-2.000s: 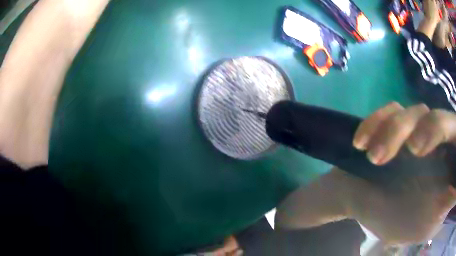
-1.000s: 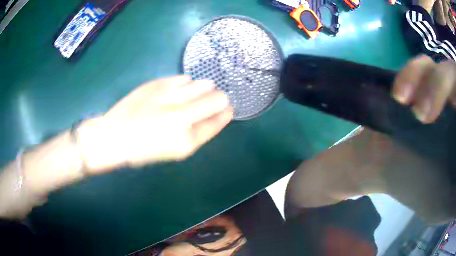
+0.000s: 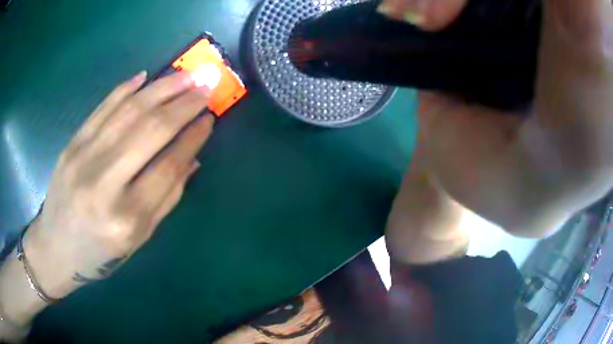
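A device with a bright orange end (image 3: 228, 95) lies on the green surface left of the round screw tray (image 3: 322, 107). My left hand (image 3: 131, 161) lies over its dark case, with fingertips on the orange end beside a bright pale spot. Most of the case is hidden under the hand. My right hand (image 3: 511, 154) holds the thick black electric screwdriver (image 3: 403, 57), whose narrow end is over the tray. The driver hides part of the tray, and its bit cannot be made out. Small silvery screws show in the tray's holes.
The green work surface (image 3: 269, 215) has a curved edge near the wearer. Below that edge are dark clothing (image 3: 457, 302) with a printed face and a white patch. Pale floor or fittings show at the lower right.
My left hand has moved left from the tray's edge and now covers the device with the orange end. The driver has moved left over the tray. The view has shifted; the waiting units are out of sight.
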